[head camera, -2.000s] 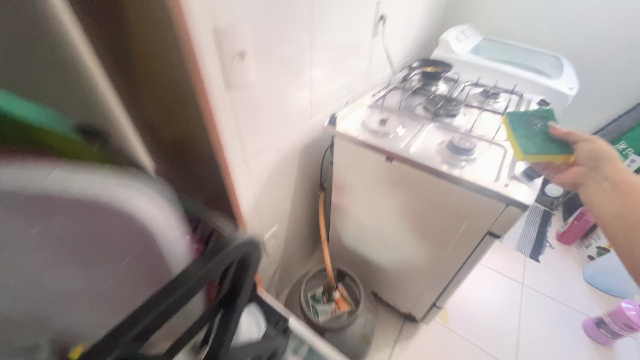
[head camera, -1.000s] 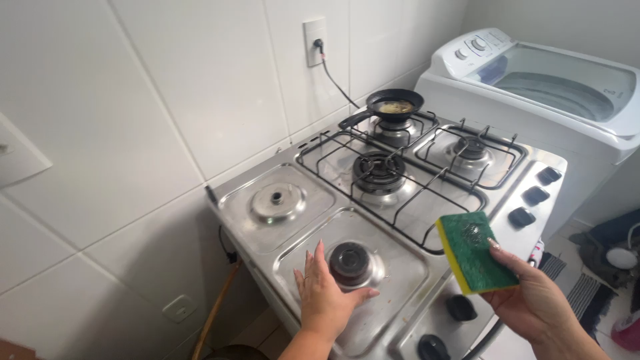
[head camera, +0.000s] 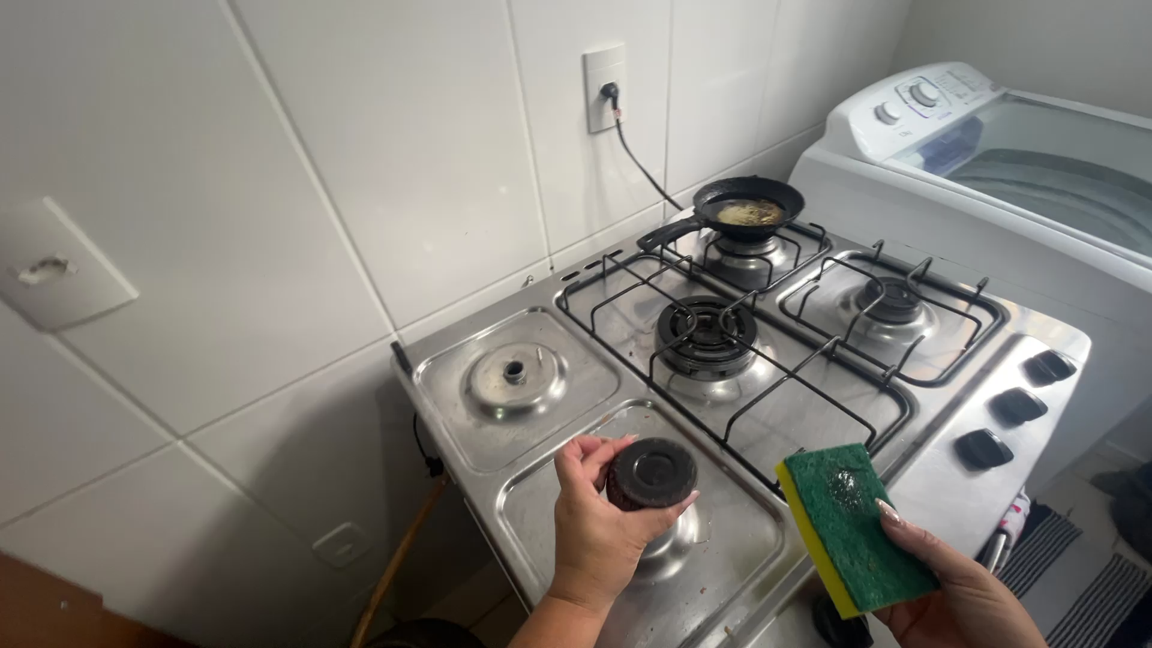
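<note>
Between the thumb and fingers of my left hand (head camera: 605, 531) is a dark round burner cap (head camera: 652, 472), held above the front-left burner recess of the stainless steel gas stove (head camera: 720, 589). My right hand (head camera: 963, 585) grips a green and yellow scouring sponge (head camera: 855, 531) over the stove's front edge, green side up, with a wet or foamy patch on it. Behind my left hand, the rear-left burner base (head camera: 517, 378) shows with its cap off. Black wire grates (head camera: 751, 414) stand over the middle and right burners, around the large central burner (head camera: 706, 335).
A small black frying pan (head camera: 749, 209) with residue inside sits on the rear-right burner. Black knobs (head camera: 1017, 407) line the front panel. A white top-loading washing machine (head camera: 945, 202) stands beyond the stove. A cord (head camera: 643, 166) runs from the wall outlet (head camera: 605, 88). A striped mat (head camera: 1080, 576) lies on the floor.
My left hand, out of view at first and then beside the front-left burner, now holds its cap raised. The sponge stays in my right hand. The view has swung closer to the stove.
</note>
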